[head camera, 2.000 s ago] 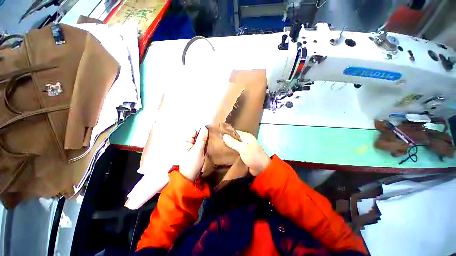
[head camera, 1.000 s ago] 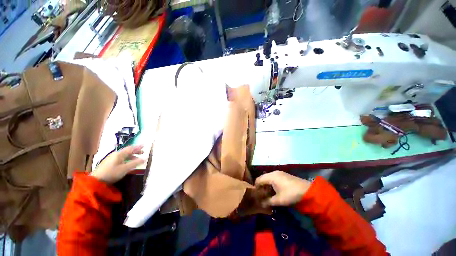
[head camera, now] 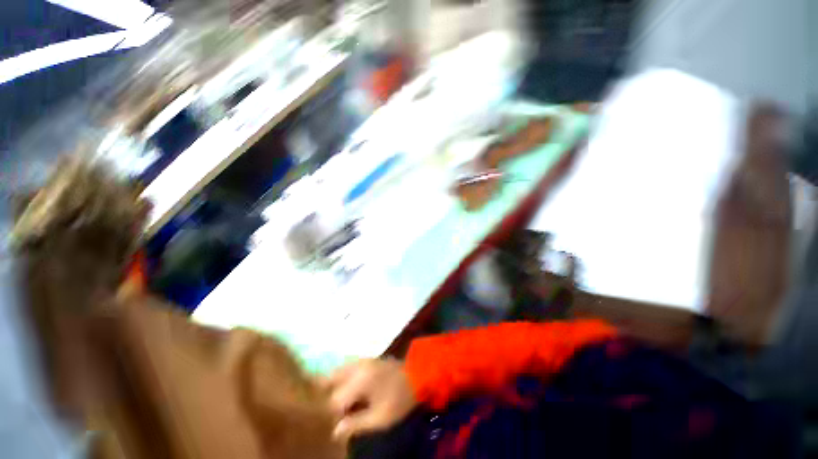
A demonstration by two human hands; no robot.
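The view is strongly blurred and tilted. A brown bag piece (head camera: 206, 385) fills the lower left, with a curved loop shape on it. My right hand (head camera: 372, 394) is at its right edge, with fingers curled and apparently gripping it; the fingertips are blurred. My left hand is not in view. The white sewing machine (head camera: 422, 116), with its blue label, is smeared on the table beyond the hand. The presser foot and needle cannot be made out.
The pale-green table (head camera: 430, 242) has a red edge running diagonally. Brown scraps (head camera: 516, 148) lie at its far end. White sheets (head camera: 655, 179) with brown material beside them are at the right. Another long table (head camera: 242, 134) is at upper left. A blurred brown bundle (head camera: 81, 206) is at far left.
The view has swung and tilted, bringing the white sheets at right further in. My left hand has left the view. My right hand now appears at the brown piece's edge, low in the centre.
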